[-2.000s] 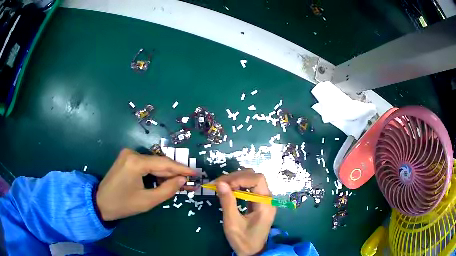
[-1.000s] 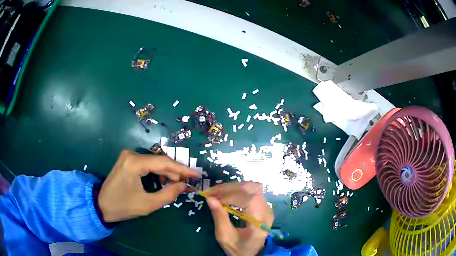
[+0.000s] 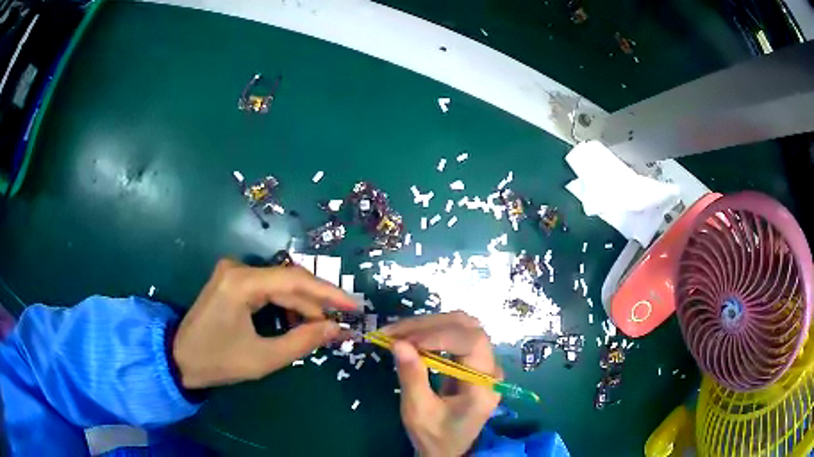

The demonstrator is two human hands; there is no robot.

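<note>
My left hand (image 3: 259, 321) pinches a small dark electronic module (image 3: 346, 318) between thumb and forefinger; the fingers partly hide it. My right hand (image 3: 446, 379) holds yellow tweezers (image 3: 451, 368) with a green end, their tips at the module's right side. White backing strips (image 3: 327, 268) lie just behind my left fingertips. Tiny white pieces (image 3: 428, 277) are scattered densely to the right, some on a shiny pale patch. Several loose modules (image 3: 388, 228) lie behind my hands and on the right.
A pink fan (image 3: 732, 308) stands at the right, with a yellow fan (image 3: 759, 415) by it. Crumpled white paper (image 3: 616, 192) lies at the foot of a metal post (image 3: 714, 107). A white rail (image 3: 393, 40) crosses the back. A green tray edge (image 3: 45, 112) is at the left.
The tweezers shifted and tilted slightly between frames, their tips staying close to my left fingertips. The bench view has shifted slightly. Loose modules on the dark surface beyond the rail have moved right.
</note>
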